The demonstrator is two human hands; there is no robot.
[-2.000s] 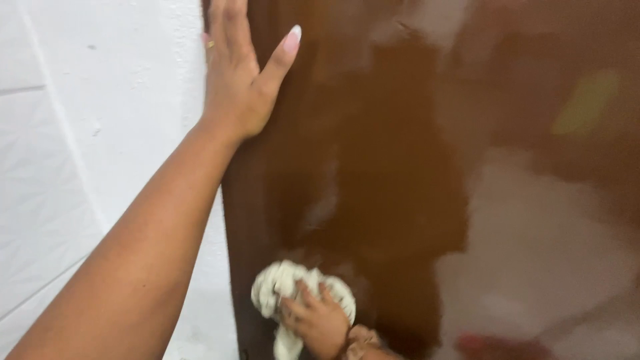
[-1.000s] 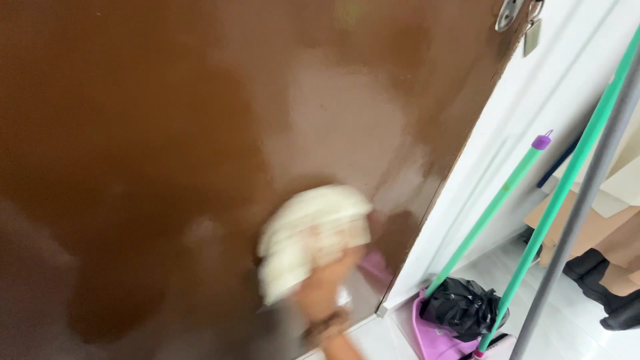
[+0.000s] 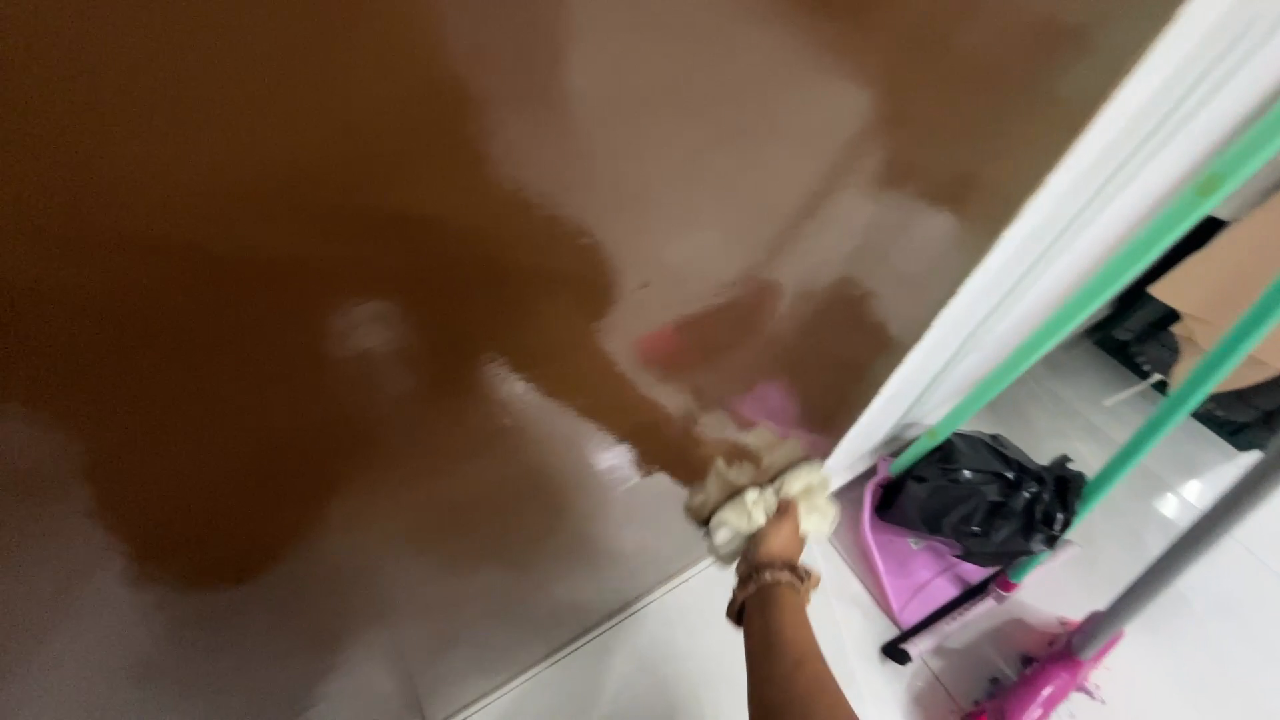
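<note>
My right hand [image 3: 778,540], with a bracelet or band at the wrist, grips a bunched cream cloth [image 3: 745,515]. The cloth lies against the lower right corner of a glossy brown door [image 3: 450,250], close to the white door frame and just above the floor. The door's surface mirrors the hand, the cloth and pink shapes. My left hand is out of view.
Right of the white frame [image 3: 960,330], a pink dustpan [image 3: 915,575] with a green handle holds a black plastic bag [image 3: 985,495]. Another green pole, a pink broom head [image 3: 1055,685] on a grey handle, and cardboard [image 3: 1225,290] are nearby on white floor tiles [image 3: 620,670].
The right hand has moved with the cloth down to the door's bottom right corner. The left hand, on the door's edge two seconds ago, has left view. The view has shifted right and down.
</note>
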